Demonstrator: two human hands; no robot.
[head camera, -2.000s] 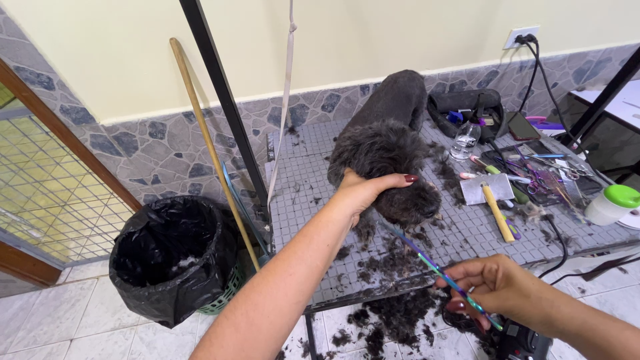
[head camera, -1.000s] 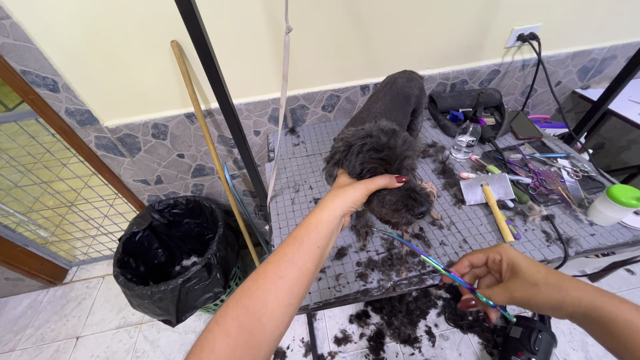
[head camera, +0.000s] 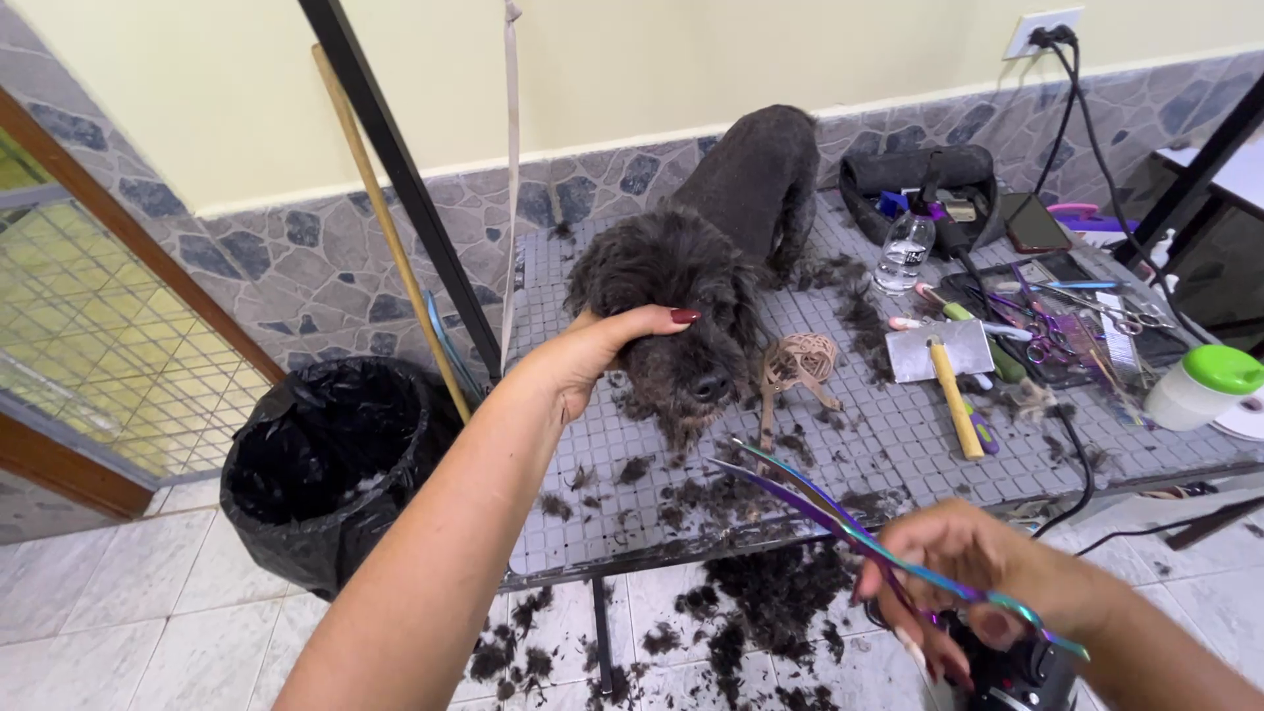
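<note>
A dark, curly-haired dog (head camera: 755, 173) stands on the gridded grooming table (head camera: 553, 286), its body clipped short and its head shaggy. My left hand (head camera: 583, 360) holds the dog's head, thumb across the muzzle near the eyes; the fingers are hidden beneath. In my right hand (head camera: 953, 573) are curved, rainbow-coloured grooming shears (head camera: 869, 543). Their blades stand slightly apart, with the tips a little below and to the right of the dog's chin. A coiled beige strap (head camera: 798, 363) lies beside the dog's head.
A slicker brush (head camera: 948, 385), scissors and combs (head camera: 1057, 326), a spray bottle (head camera: 906, 252), a black case (head camera: 918, 178) and a green-lidded container (head camera: 1200, 385) occupy the table's right side. Cut hair litters the table and floor. A black-lined bin (head camera: 326, 474) stands left, near a wooden pole (head camera: 395, 237).
The shears' blades, close together two seconds ago, now stand apart. The dog's head has turned somewhat, and more of the beige strap shows beside it. My left hand still holds the head.
</note>
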